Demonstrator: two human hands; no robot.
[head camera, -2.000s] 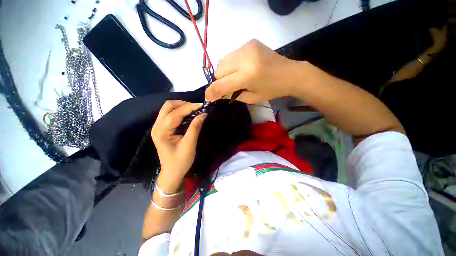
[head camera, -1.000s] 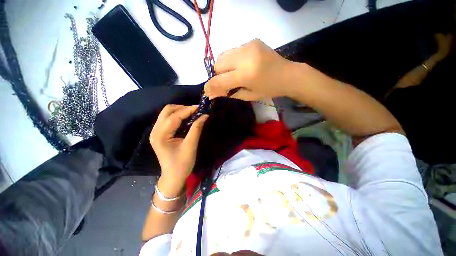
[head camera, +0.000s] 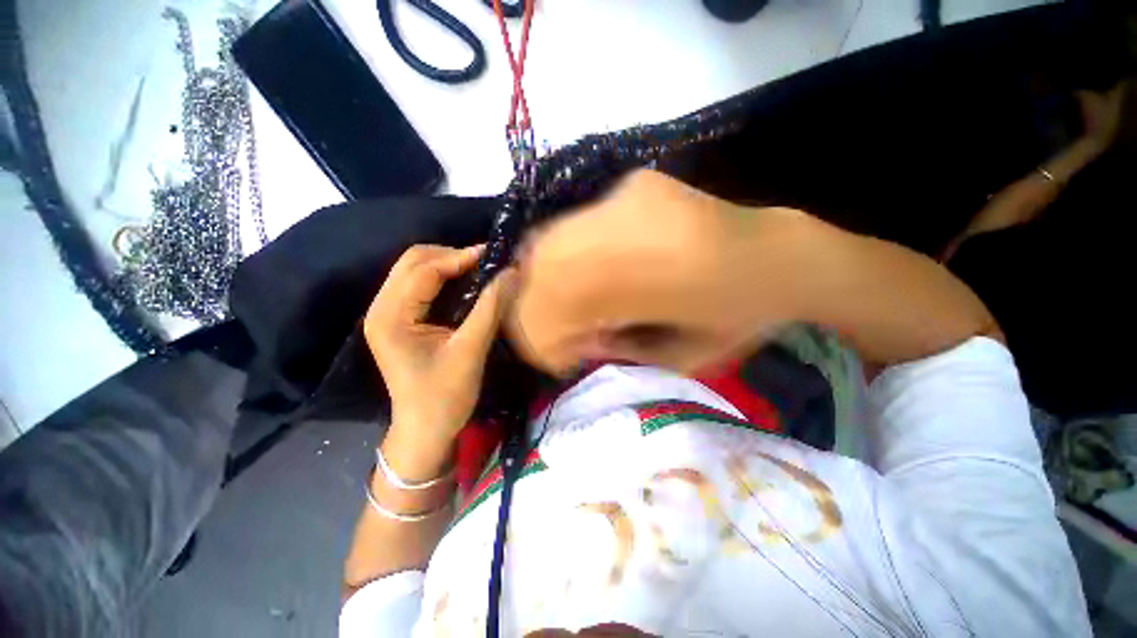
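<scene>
A large black cloth piece (head camera: 337, 268) hangs over the table edge and my lap. Along its edge runs a black braided trim with white glints (head camera: 501, 237). My left hand (head camera: 430, 330) pinches the trim between thumb and fingers. My right hand (head camera: 636, 268) is motion-blurred, just right of the trim; its fingertips are unclear and I cannot tell if it holds a needle or thread. A small metal clip (head camera: 520, 147) grips the trim above my hands, and two crossing red cords (head camera: 516, 62) run up from it.
On the white table (head camera: 299, 187) lie a black phone (head camera: 343, 100), a tangled silver chain (head camera: 193, 243), large black scissor handles (head camera: 436, 69) and a long dark trim strip (head camera: 62, 237). Another person's arm (head camera: 1041, 181) reaches in at the right. Red cloth (head camera: 748, 396) lies on my lap.
My right hand has come down from beside the clip towards my body, uncovering trim along the cloth edge. My left hand stays on the trim. The view has shifted slightly, so table items sit higher.
</scene>
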